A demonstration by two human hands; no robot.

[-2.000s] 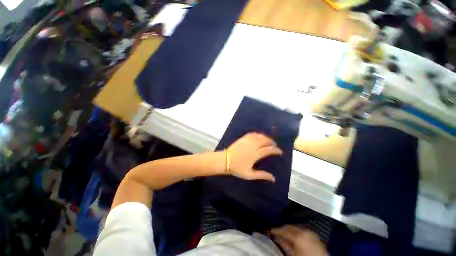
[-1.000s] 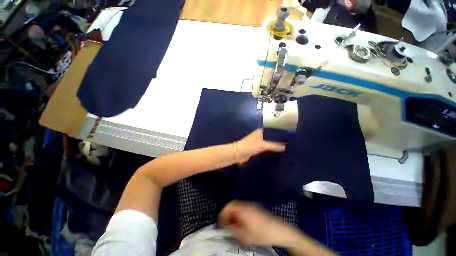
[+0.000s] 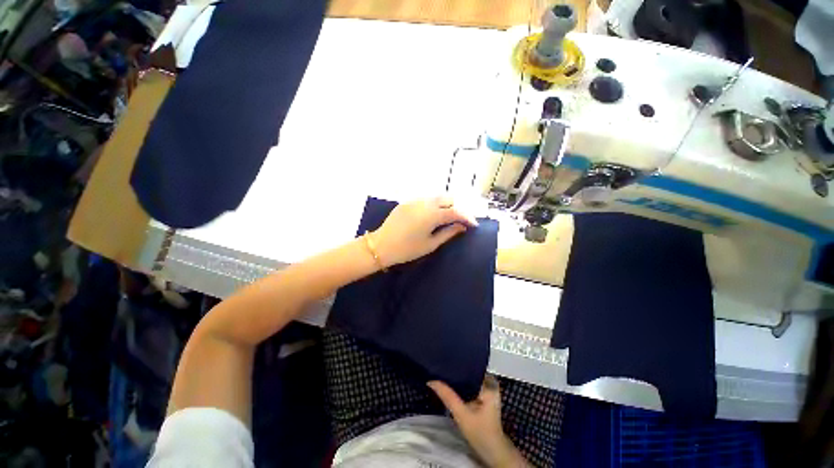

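A navy fabric piece (image 3: 430,302) lies on the table's front edge and hangs towards my lap, its upper right corner just left of and below the presser foot (image 3: 535,219). My left hand (image 3: 416,233) holds its top edge near that corner. My right hand (image 3: 475,411) holds its lower end over my lap, thumb on top. The white sewing machine (image 3: 640,137) with a blue stripe stands at the right. A smaller navy panel (image 3: 640,302) with a curved notch lies right of the needle, over the table's front edge.
Long navy cut panels (image 3: 229,110) lie at the left of the white table (image 3: 393,101), partly over a tan cardboard sheet (image 3: 119,192). A blue crate (image 3: 677,439) is below the table at the right. A ruler strip (image 3: 219,270) runs along the front edge.
My left hand has moved up to the fabric's top corner. My right hand has come to its lower end. The fabric has shifted slightly down from the needle, and the camera view is closer.
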